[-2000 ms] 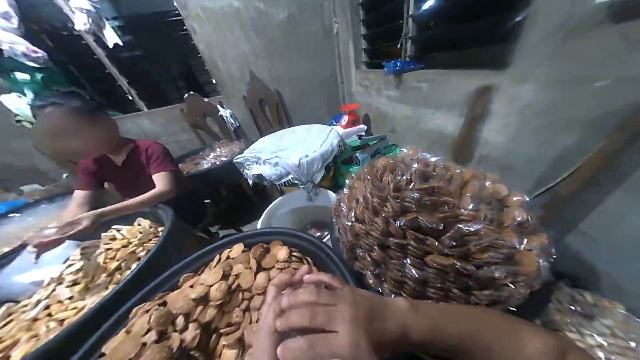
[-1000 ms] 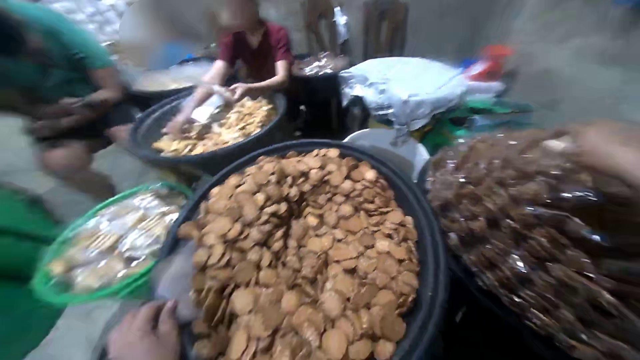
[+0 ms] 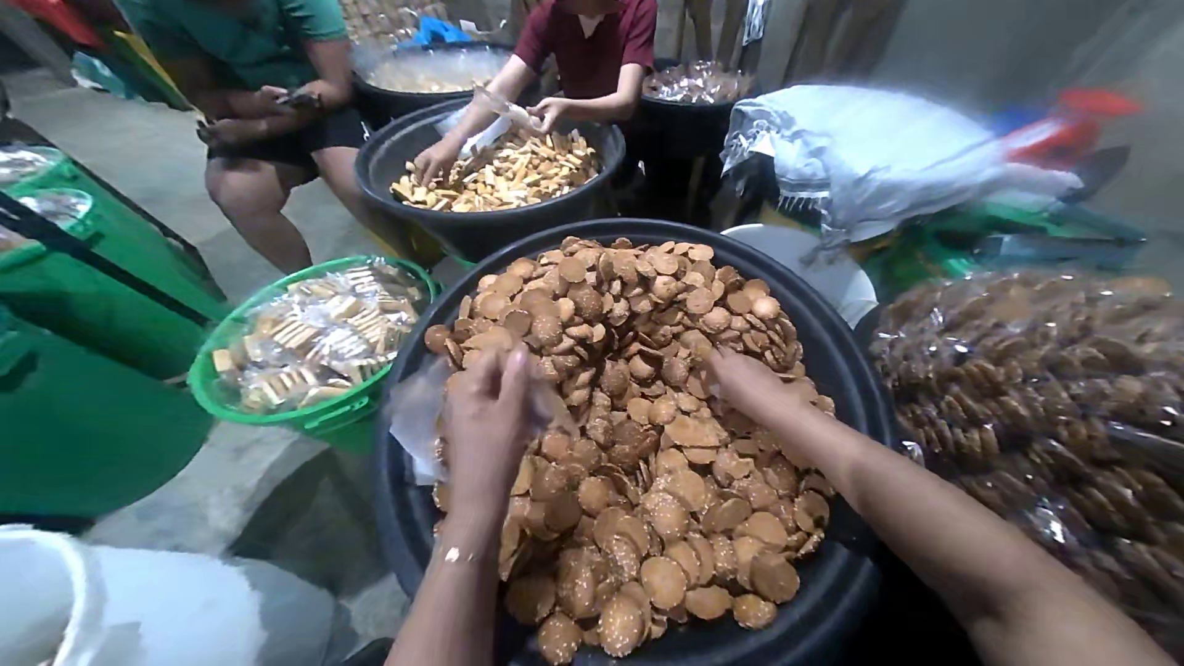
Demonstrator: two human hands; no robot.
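Round brown cookies, some dotted with pale seeds [image 3: 666,499], are heaped in a large black tub [image 3: 860,398] in front of me. Over the left side of the heap, my left hand [image 3: 490,398] has a clear plastic bag [image 3: 416,421] at its fingers, with part of the bag behind the hand. My right hand [image 3: 740,379] reaches into the heap right of centre; its fingertips are among the cookies, and whether they grip any is hidden.
Bagged cookies [image 3: 1045,398] pile up at right. A green basket [image 3: 324,416] of packed biscuits stands at left, near green drums [image 3: 92,407] and a white bucket [image 3: 185,592]. Beyond, one person works at a black tub [image 3: 601,185] of biscuit sticks; another sits holding something small.
The view has turned down and to the right since two seconds ago. My hands were together then; now they are apart, and my right hand has come from the bagged pile into the loose cookies.
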